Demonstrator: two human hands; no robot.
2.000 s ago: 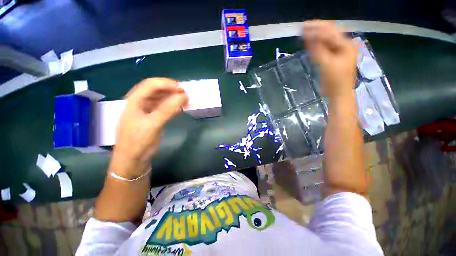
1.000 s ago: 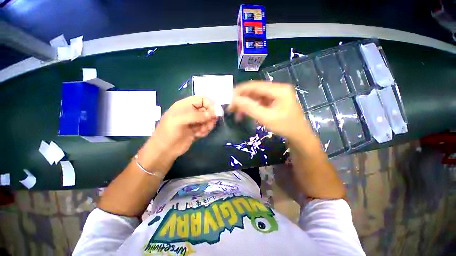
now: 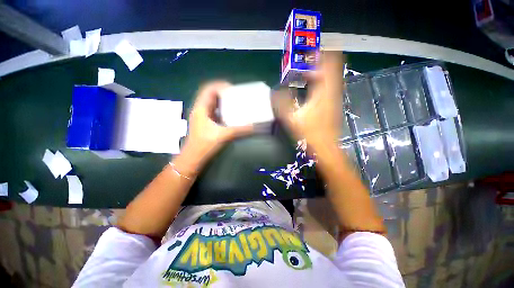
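Observation:
A carton (image 3: 246, 105), blurred, shows its white face at the middle of the bench. My left hand (image 3: 207, 117) grips its left side, fingers behind and thumb along the front edge. My right hand (image 3: 307, 109) is blurred, just right of the carton, with its fingers raised; whether it touches the carton cannot be told. An open carton (image 3: 92, 118) lies at the left, blue side out, its white flap (image 3: 152, 125) spread to the right. A printed blue carton (image 3: 303, 45) stands at the back behind my right hand.
A clear blister tray (image 3: 389, 107) is at the right, with several frosted bagged products (image 3: 431, 152) at its right end. Blue and white scraps (image 3: 290, 173) lie near the front edge. White card pieces (image 3: 57, 163) are scattered at the left. A pale rail (image 3: 225, 39) runs behind.
The small white piece between my fingers is no longer seen. My left hand has taken hold of the carton. My right hand has moved right. Another white card piece lies at the back left.

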